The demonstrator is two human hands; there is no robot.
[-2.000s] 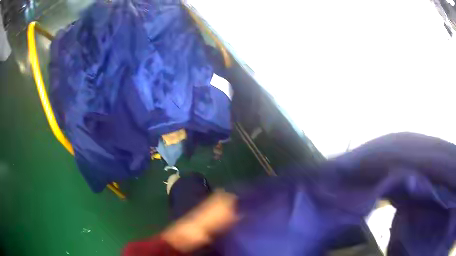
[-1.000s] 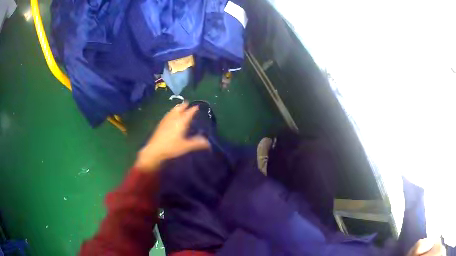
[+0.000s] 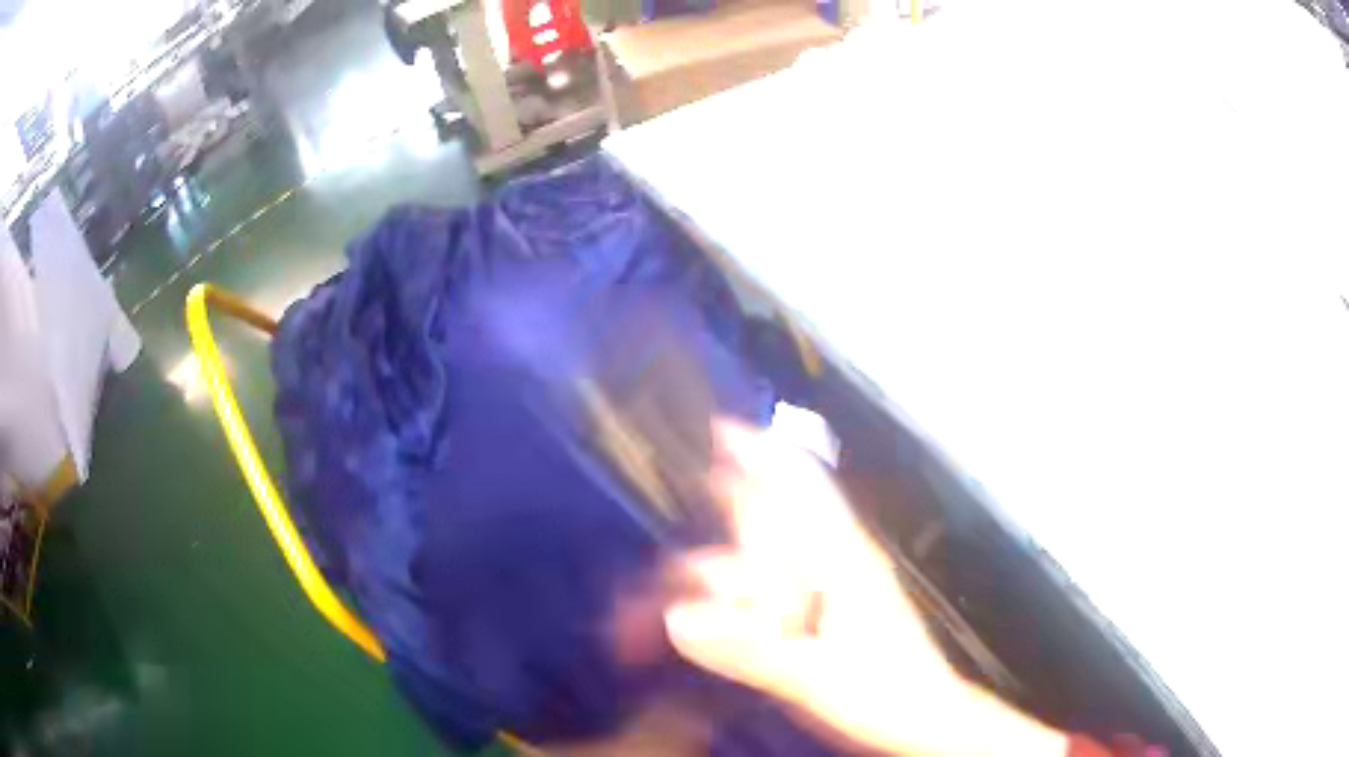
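Observation:
Navy jackets lie heaped on the yellow trolley, with a smooth dark blue garment part over the front of the heap. My right hand reaches in from the lower right over the heap, blurred; whether its fingers hold cloth is unclear. A blurred skin-toned patch at the bottom edge, which looks like my left hand, is low against the blue cloth, mostly cut off. A blurred brownish patch with a pale strip shows on the cloth above my right hand. A small white piece shows at the heap's right side.
The yellow trolley frame curves along the heap's left side. The large glaring table fills the right, its edge running diagonally beside the heap. A machine or stand with a red part is behind. White cloth hangs at the far left, above green floor.
The view has tilted up towards the trolley. My right hand has moved from the table's edge to over the heap. The navy garment from the lower foreground now appears to be at the heap's front.

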